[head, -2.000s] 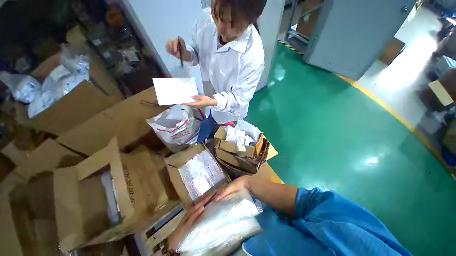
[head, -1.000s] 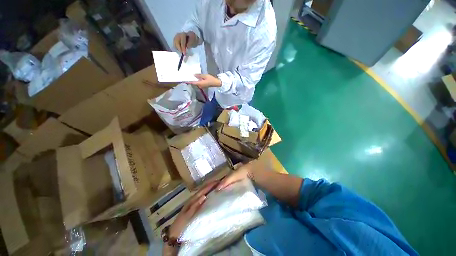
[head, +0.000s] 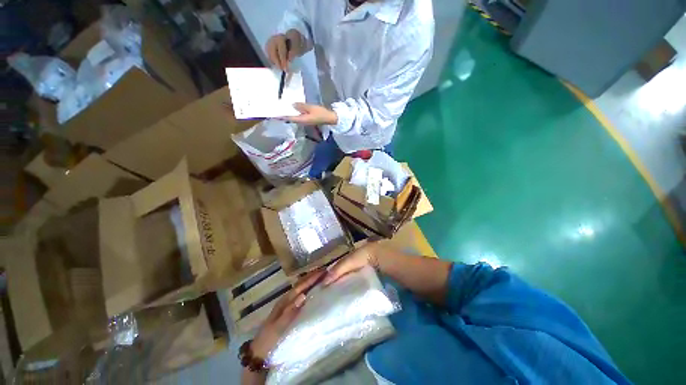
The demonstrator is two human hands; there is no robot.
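A stack of bagged white goods in shiny clear plastic (head: 335, 323) lies against my body at the bottom centre. My left hand (head: 282, 319), with a beaded bracelet at the wrist, holds its far left edge. My right hand (head: 353, 263) rests on its far top edge, fingers near those of my left hand. The undersides of the goods and my thumbs are hidden. Just beyond, a small open carton (head: 278, 233) holds shiny clear bags. Beside it, another small carton (head: 365, 210) holds crumpled white pieces.
A co-worker in a white coat (head: 368, 68) stands ahead, holding a pen (head: 283, 75) over a white sheet (head: 256, 94). A white bag with red print (head: 282, 154) stands near the cartons. Large open cartons (head: 120, 241) are at left, pallet slats (head: 259, 297) below, green floor (head: 511, 165) at right.
The view has shifted, so the co-worker and cartons sit differently in frame. The co-worker's pen came down to the sheet. My hands stay on the bagged goods.
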